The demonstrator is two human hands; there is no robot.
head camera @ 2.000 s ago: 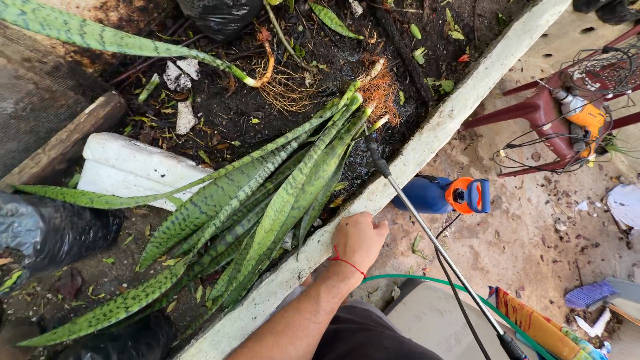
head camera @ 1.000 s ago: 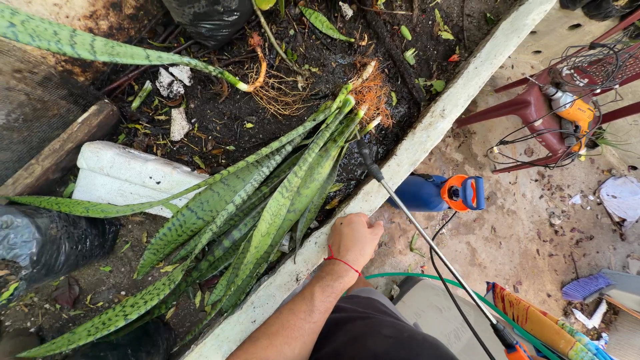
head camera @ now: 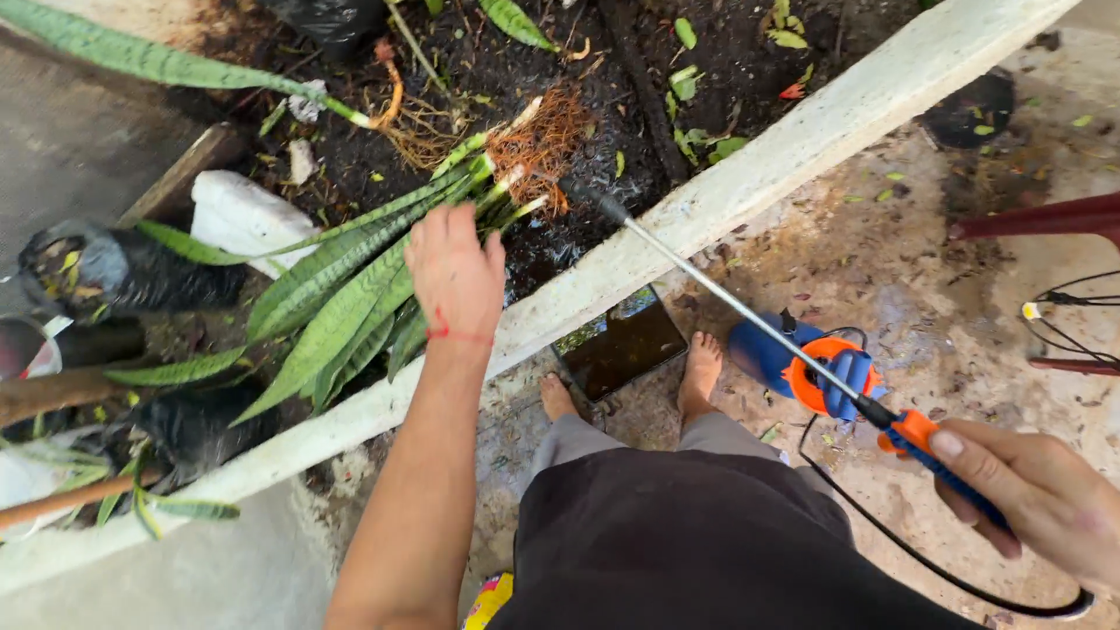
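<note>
My left hand point(head camera: 457, 269), with a red string at the wrist, lies over the bases of several snake plant leaves point(head camera: 350, 302); its fingertips are hidden or blurred, so a grip cannot be told. Just past it are the plants' orange roots point(head camera: 547, 140), on wet dark soil. My right hand point(head camera: 1019, 490) is closed around the blue and orange handle point(head camera: 927, 455) of a sprayer wand point(head camera: 735, 302). The wand's nozzle end point(head camera: 604, 203) points at the roots. A blue pump sprayer tank point(head camera: 770, 350) with an orange collar lies on the ground below the wand.
A white concrete curb point(head camera: 770, 166) runs diagonally between soil and paved floor. A dark tray of water point(head camera: 623, 341) lies between my bare feet. Black plastic plant bags point(head camera: 179, 271), a white block point(head camera: 245, 219) and a loose snake plant leaf point(head camera: 175, 63) are at the left. A black hose point(head camera: 910, 547) curves near my right hand.
My left hand has moved from the curb onto the leaf bases. My right hand has come into view on the wand handle. The view has shifted, now showing my feet and the water tray.
</note>
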